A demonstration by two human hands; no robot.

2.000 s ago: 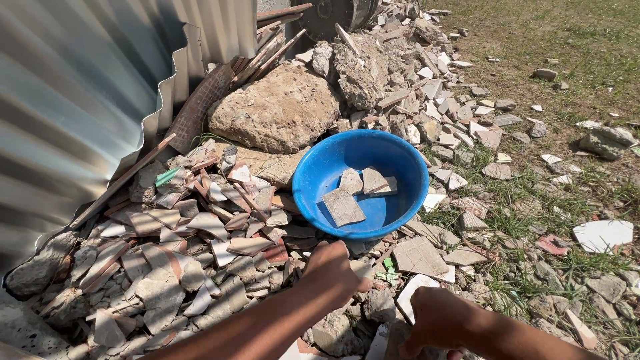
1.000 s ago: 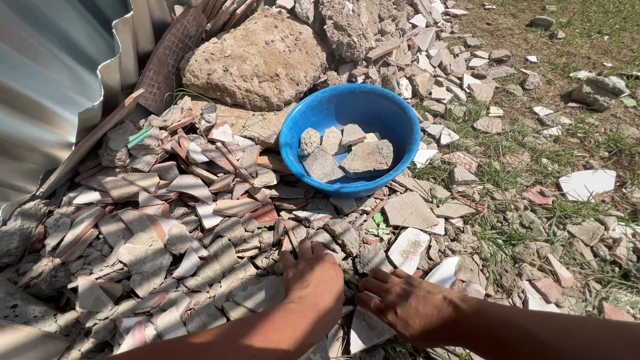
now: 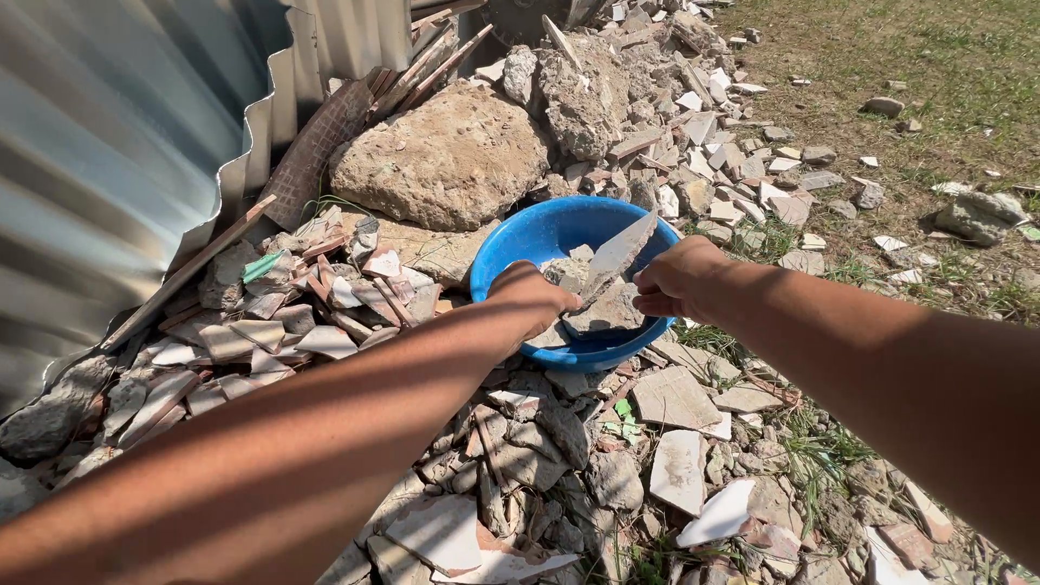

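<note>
A round blue plastic basin [image 3: 569, 213] rests on rubble in the middle of the head view, with several broken pieces of tile and mortar [image 3: 605, 310] inside. My left hand [image 3: 532, 299] is over the basin's left side, its fingertips at the lower end of a pointed white tile shard [image 3: 619, 250] that stands tilted above the other pieces. My right hand [image 3: 678, 280] is at the basin's right rim, fingers bent inward near the shard. What its fingertips hold, if anything, is not plain.
Corrugated metal sheeting [image 3: 106, 154] stands at the left. A large rough rock [image 3: 443, 158] lies behind the basin. Broken tiles [image 3: 674, 398] and stones surround it, with a wooden strip [image 3: 191, 272] beside the sheeting. Grass [image 3: 967, 73] is at the right.
Both hands have moved from the rubble in front up to the basin. A pointed tile shard now stands in it between them. The basin held fewer pieces two seconds ago.
</note>
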